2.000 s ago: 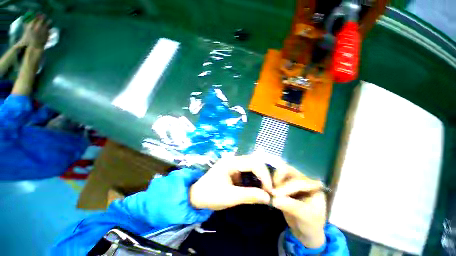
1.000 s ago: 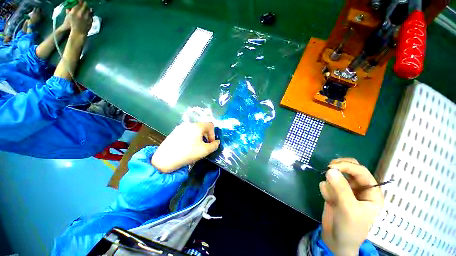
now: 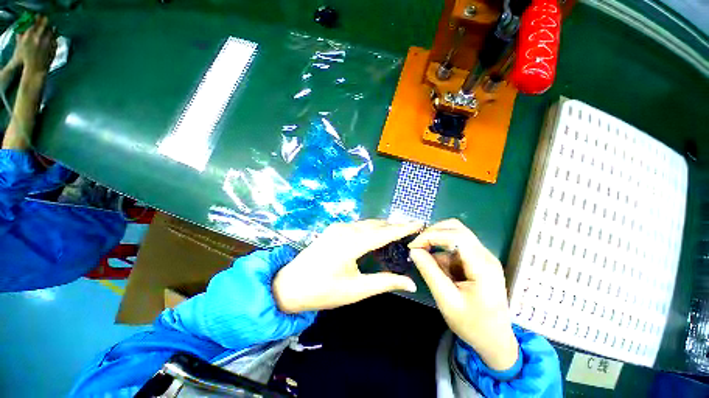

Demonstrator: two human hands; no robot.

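My left hand (image 3: 342, 264) holds a small black housing (image 3: 395, 256) between thumb and fingers, near the bench's front edge. My right hand (image 3: 462, 280) is bent over it, its fingertips pinched at the housing's right side. A thin dark tool shows at the right fingers; most of it is hidden by the hand. The dot sheet (image 3: 416, 190) lies just beyond the hands. The toggle-clamp press jig (image 3: 396, 134) stands behind it, with a black nest (image 3: 448, 126) on its orange base and a red handle (image 3: 538, 48).
The foam parts tray (image 3: 602, 233) lies right of the jig. A clear bag with blue film (image 3: 323, 186) and a white strip sheet (image 3: 211, 101) lie left. A black piece (image 3: 326, 15) lies at the back. Another person's hand (image 3: 36, 50) is far left.
My hands were apart a second ago, with the right one over the dot sheet's near end holding a thin tool. Now they meet at the black housing. The view has shifted.
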